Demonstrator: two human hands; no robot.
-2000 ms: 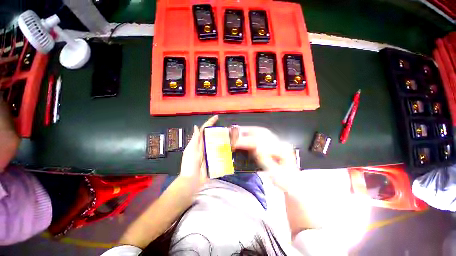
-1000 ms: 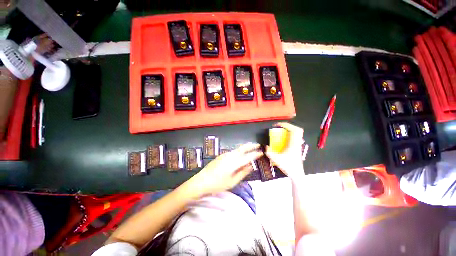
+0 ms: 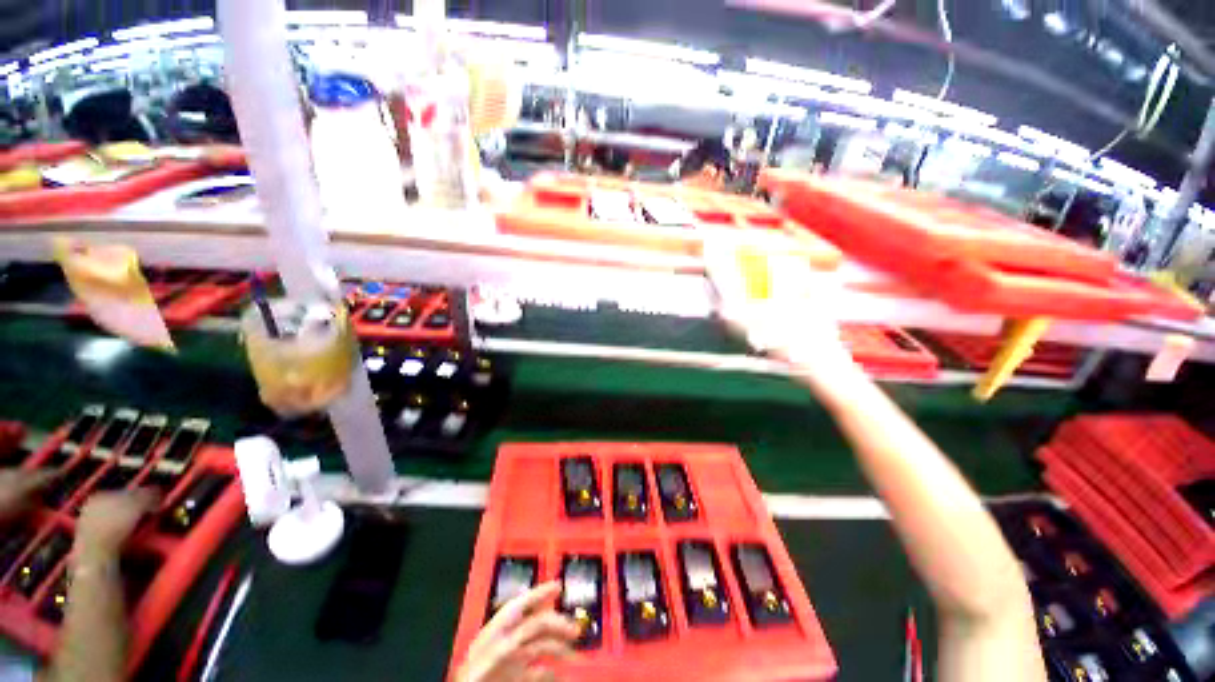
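The red handset tray [image 3: 786, 657] lies on the bench with black phones, one being this phone [image 3: 642, 593], in two rows. My left hand [image 3: 522, 640] is over its lower left part, fingers spread, with nothing visible in it. My right hand [image 3: 766, 300] is reached far forward at the overhead shelf. It is blurred and very bright, around a small thing with a yellow face [image 3: 757, 275], which looks like the phone with the yellow screen. The batteries are out of the picture.
A shelf [image 3: 640, 284] crosses above the bench, with red trays [image 3: 959, 247] on it. A white post [image 3: 287, 173] and white fan [image 3: 304, 530] stand left. A black slab [image 3: 363, 580] lies beside the fan. A black tray [image 3: 1066, 586] and stacked red trays [image 3: 1133, 493] are right. Another person's hands [image 3: 113, 520] are left.
The view has tilted up to show the shelf. My right hand has moved from the bench far forward and up with the yellow-faced thing. My left hand has moved to the red tray.
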